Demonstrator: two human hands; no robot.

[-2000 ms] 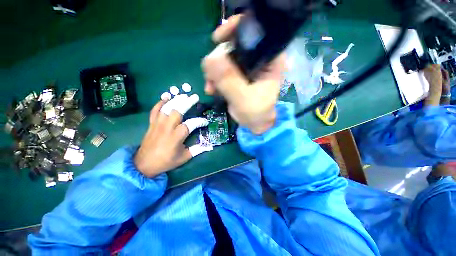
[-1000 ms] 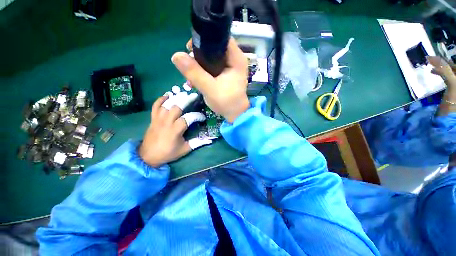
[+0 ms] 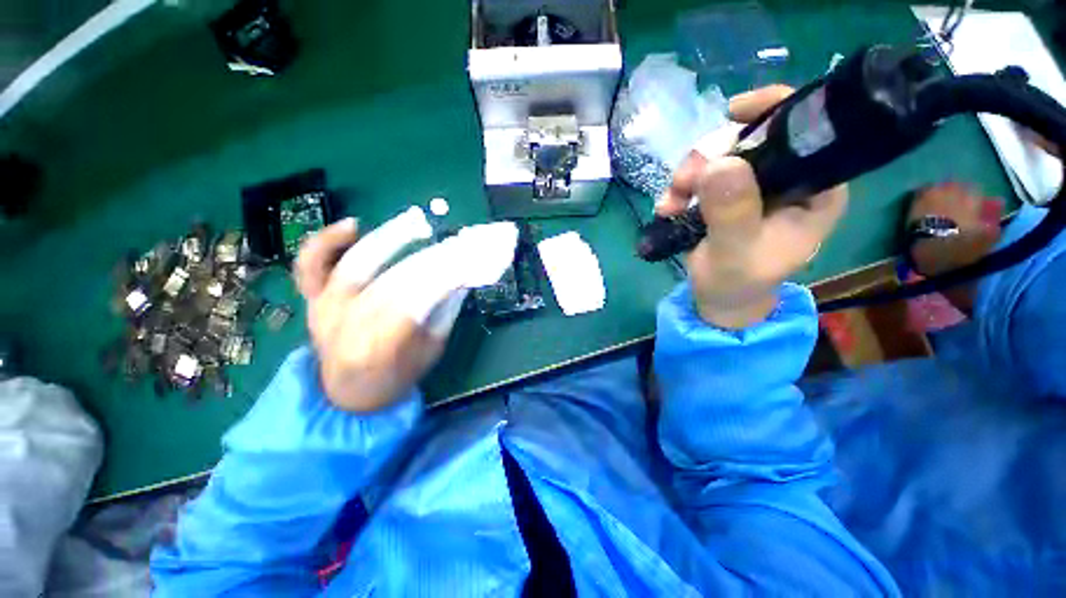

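My right hand [image 3: 748, 222] holds the thick black electric screwdriver [image 3: 818, 131], its tip pointing down left, right of the screw feeder. My left hand [image 3: 380, 315], with white finger cots, is raised above the mat, fingers extended, partly blurred. I cannot tell whether its fingers hold anything. A black housing with a green circuit board [image 3: 505, 294] lies on the mat, partly hidden by the left fingers. A flat white rounded plate [image 3: 572, 273] lies just right of it.
Pale screw feeder [image 3: 547, 99] stands beyond the work, clear bag [image 3: 657, 123] at its right. Another black housing [image 3: 288, 217] and a loose pile of metal-and-white modules [image 3: 187, 306] lie left. A white disc [image 3: 438, 207] is above my left fingers. A neighbour's hand [image 3: 953, 228] is at right.
My right hand has moved the screwdriver from above the board to the right and tilted it. My left hand has lifted off the housing. The white plate and feeder front now show.
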